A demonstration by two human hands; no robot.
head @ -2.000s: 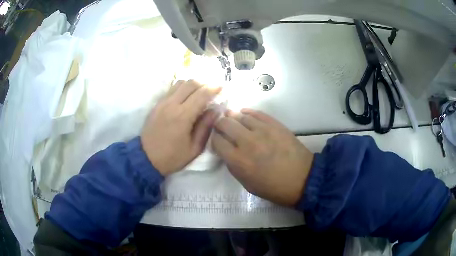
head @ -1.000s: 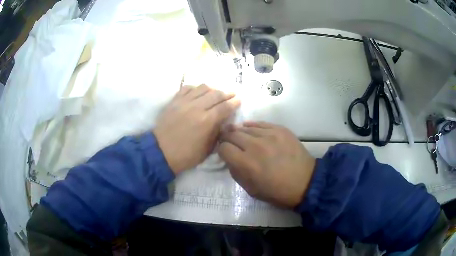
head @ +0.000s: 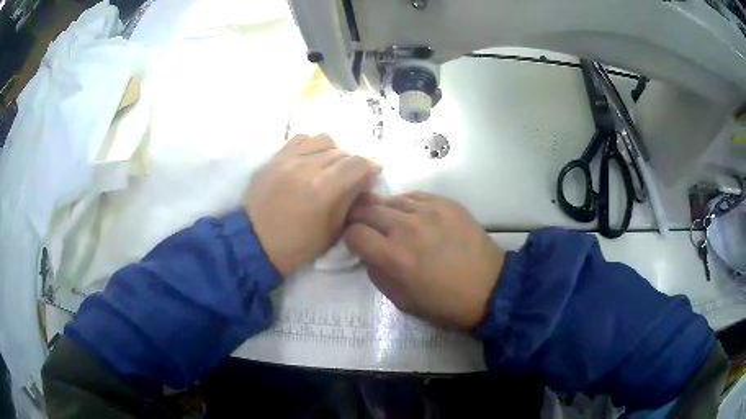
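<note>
White cloth (head: pixel 196 114) lies spread left of the needle and under my hands, washed out by the lamp near the presser foot (head: pixel 377 123). My left hand (head: pixel 307 200) rests on the cloth just below and left of the presser foot, fingers bent together over its edge. My right hand (head: pixel 425 258) is beside it, fingertips touching the left hand's and pinching the cloth edge. The pinched part is hidden by the fingers. A small folded white edge (head: pixel 337 255) shows below, between the hands.
The white machine head (head: pixel 523 29) with its pale knob (head: pixel 415 106) spans the top. Black-handled shears (head: pixel 604 176) and a long thin tool lie right. Keys (head: pixel 702 245) are far right. A printed ruler (head: pixel 327 327) runs along the front edge. More cloth (head: pixel 65 155) heaps at left.
The view has shifted slightly. My fingertips have drawn closer together over the cloth edge, and my right fingers have moved in against the left hand. The cloth lies much as before.
</note>
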